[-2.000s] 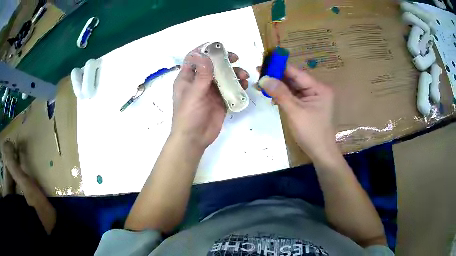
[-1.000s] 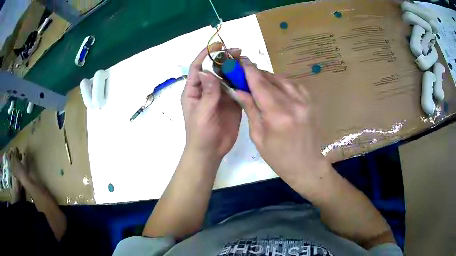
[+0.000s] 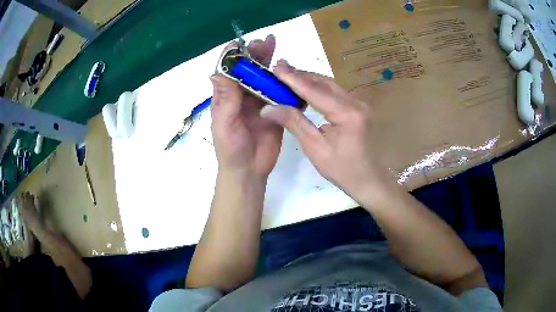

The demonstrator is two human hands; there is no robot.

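Observation:
My left hand holds the white lower housing above the white work sheet, its open side up and tilted. The blue battery cell lies lengthwise inside the housing. Thin wires show at the housing's upper left end. My right hand has its fingers and thumb on the lower right end of the cell and housing. A blurred pale green piece, perhaps the circuit board, shows just beyond the upper end. My fingers hide part of the housing's sides.
A battery-and-board set lies on the white sheet. White curved covers stand at left and are piled at right. A part-filled housing lies on the green belt. A metal bracket and another person's hand are at left.
The blue cell has moved from my right hand's grip beside the housing down into it. Both hands are together at the housing. The wires have moved from above the housing to its upper end.

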